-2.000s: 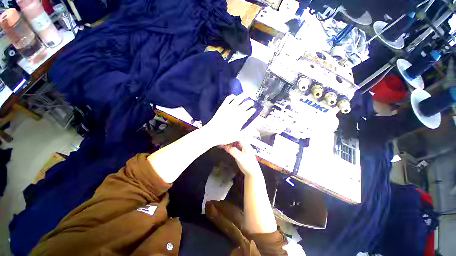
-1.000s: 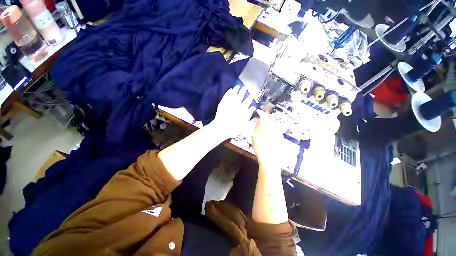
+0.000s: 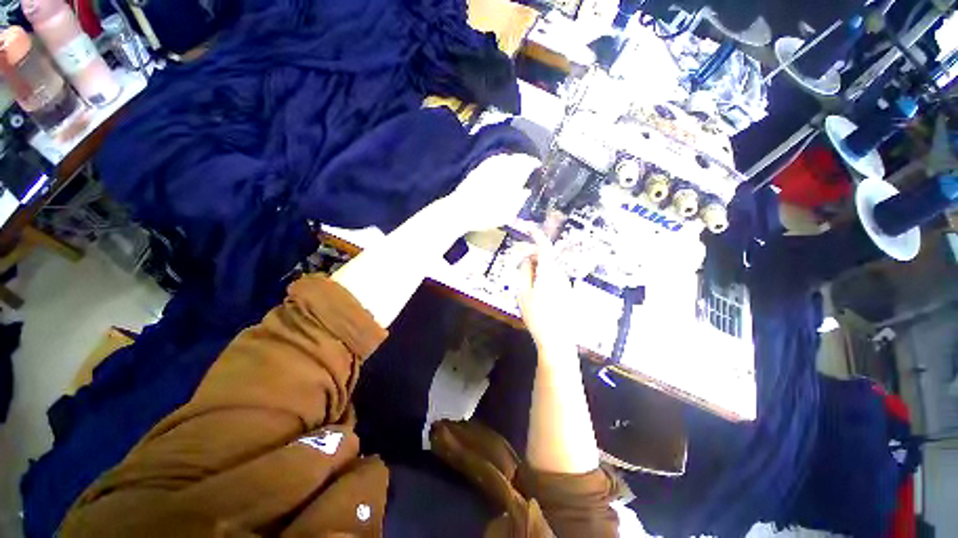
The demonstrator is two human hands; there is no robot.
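A white JUKI overlock machine (image 3: 672, 194) stands right of my hands, with several round tension dials on its front. My left hand (image 3: 502, 191) is overexposed and lies beside the needle area, at the edge of the navy cloth (image 3: 389, 168); its fingertips and grip are unclear. My right hand (image 3: 533, 275) is just below the needle area (image 3: 555, 219), its fingers bent close together. Whether they pinch cloth is too blurred to tell. A small dark patch (image 3: 456, 250) shows on the white table below my left wrist.
A large navy heap (image 3: 247, 116) lies left of the machine. The table's brown edge (image 3: 478, 303) runs below my hands, with an open tray (image 3: 641, 429) underneath. A dark strip (image 3: 626, 326) crosses the table. Thread cones (image 3: 912, 210) stand far right, bottles (image 3: 74, 53) upper left.
My right hand first rose from the table edge to the needle area, then came slightly back down. My left hand has moved up past the cloth edge, and more white table shows below it.
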